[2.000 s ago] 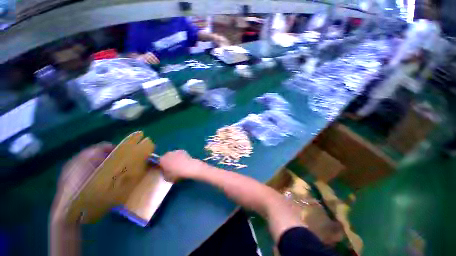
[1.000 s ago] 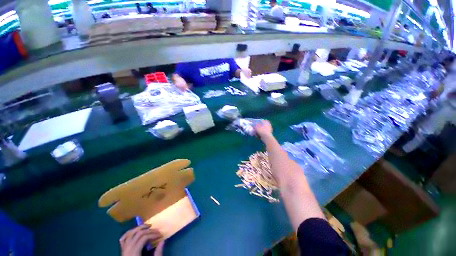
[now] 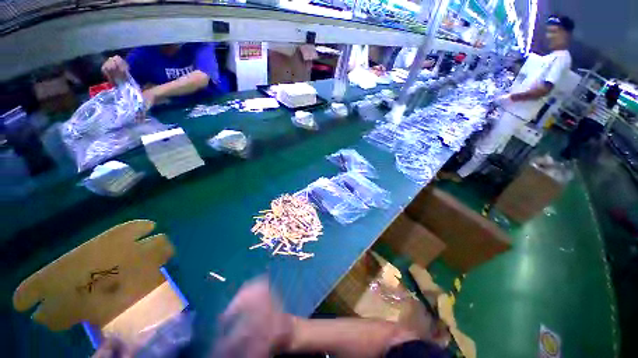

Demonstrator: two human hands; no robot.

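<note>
An open mailer-style carton (image 3: 140, 308), brown inside with blue edges, lies at the lower left with its long lid flap raised. A clear shiny bag (image 3: 168, 337) lies in or over its near part. My left hand (image 3: 108, 347) shows only as a small part at the carton's near edge, cut off by the frame. My right hand (image 3: 253, 318) is blurred, right of the carton; its grip is unclear. A pile of small tan and pink sticks (image 3: 288, 225) lies beyond it. One loose stick (image 3: 217, 277) lies nearer the carton.
Clear polybagged units (image 3: 343, 197) lie right of the pile, with a large heap (image 3: 427, 143) farther along the bench. Small white stacks (image 3: 114, 177) line the far side. A person opposite handles a large clear bag (image 3: 105, 115). An open supply carton (image 3: 381, 290) stands below the right edge.
My right hand has come back from the far side to near the carton. A clear bag now shows at the carton. The person opposite has lifted the large bag. The view has turned right.
</note>
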